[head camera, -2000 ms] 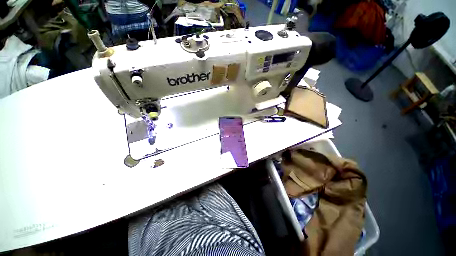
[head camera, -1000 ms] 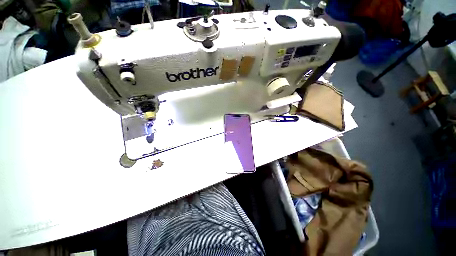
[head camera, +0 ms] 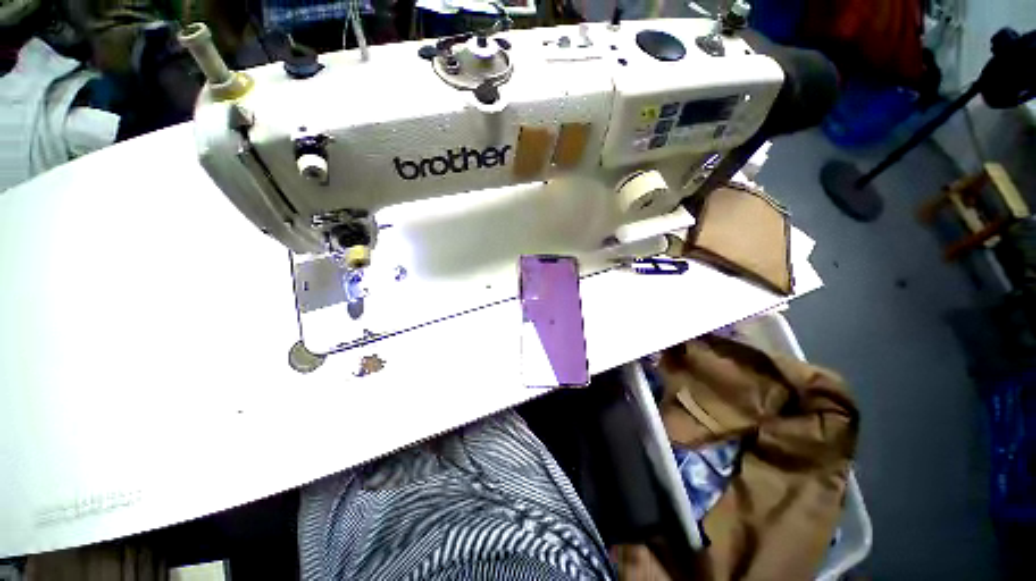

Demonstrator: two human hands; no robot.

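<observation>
Neither of my hands is in the picture. A white sewing machine (head camera: 454,131) marked "brother" stands on the white table (head camera: 148,340). Its presser foot and needle (head camera: 354,289) are lit bluish-white at the left end, with no cloth seen under them. A smartphone (head camera: 554,323) with a purple screen lies flat near the table's front edge, right of the needle. A small dark tool, perhaps thread snips (head camera: 659,267), lies at the bed's right end. Stacked brown pieces (head camera: 744,233) lie at the table's right corner. A small brown scrap (head camera: 369,364) lies in front of the needle plate.
A white bin (head camera: 858,528) right of my striped lap (head camera: 454,511) holds crumpled brown cloth (head camera: 784,454) and a blue-and-white patch. Brown cloth shows below the table at bottom left. A black stand (head camera: 852,191) and a wooden stool (head camera: 977,210) are on the floor at right.
The camera view has shifted, so the machine looks larger than two seconds ago. Brown cloth below the table's left edge has come into view. The phone, tool and cloth pieces have not visibly moved on the table.
</observation>
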